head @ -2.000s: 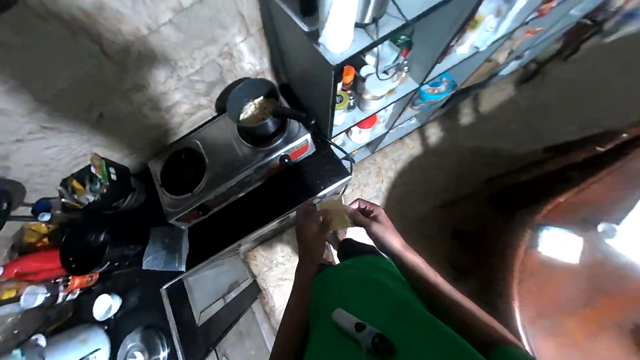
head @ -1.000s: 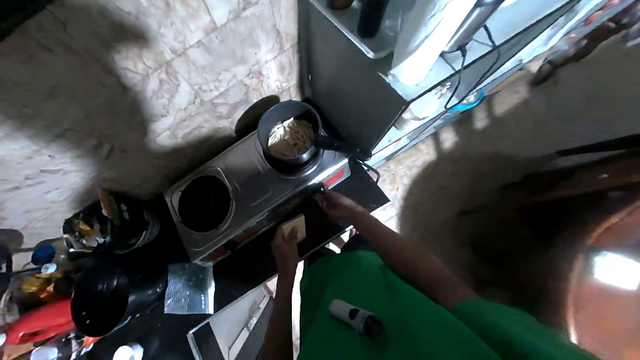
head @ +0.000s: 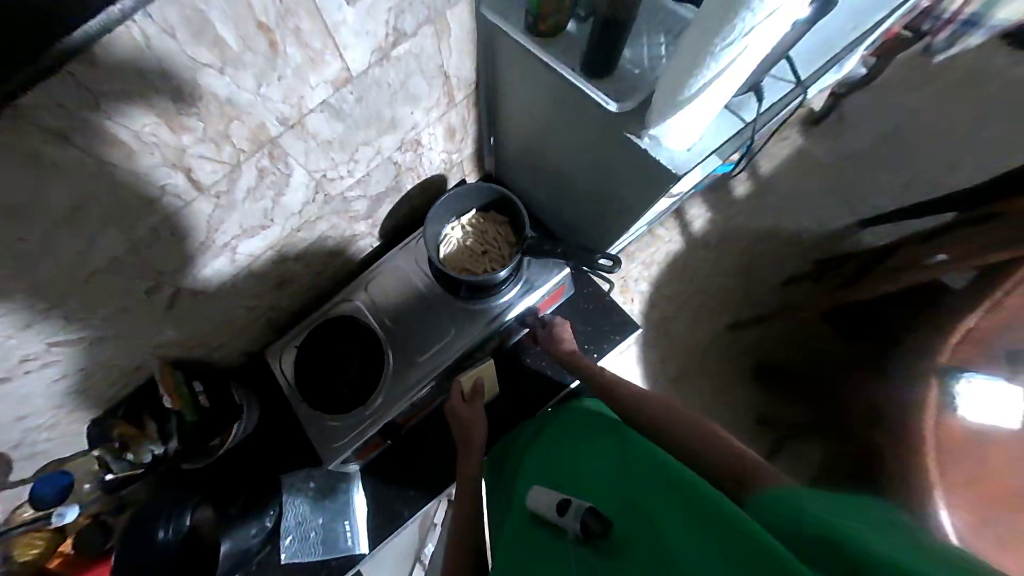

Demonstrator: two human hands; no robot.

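My left hand (head: 467, 410) holds a flat, pale yellow rectangular piece (head: 480, 381) just in front of the two-plate electric stove (head: 416, 320); what the piece is made of I cannot tell. The fingers of my right hand (head: 550, 334) are closed around a dark control knob (head: 530, 318) on the stove's front, beside a red label. Behind that hand a dark saucepan (head: 522, 216) rests on the right hot plate, its black handle pointing right. Pale, strip-like pieces of food (head: 478, 243) lie in the pan. The left hot plate (head: 339, 365) is bare.
A clear plastic bag (head: 323, 516) lies on the black countertop (head: 416, 488) at the stove's left. Further left are dark containers and bottles (head: 51, 490). A grey shelf unit (head: 552, 136) stands close behind the pan. A tiled wall (head: 320, 104) runs behind the stove.
Two seconds ago both hands were together at the pale piece before the counter. They have since parted: the right let go and reached the stove's front, the left moved nearer the stove with the piece.
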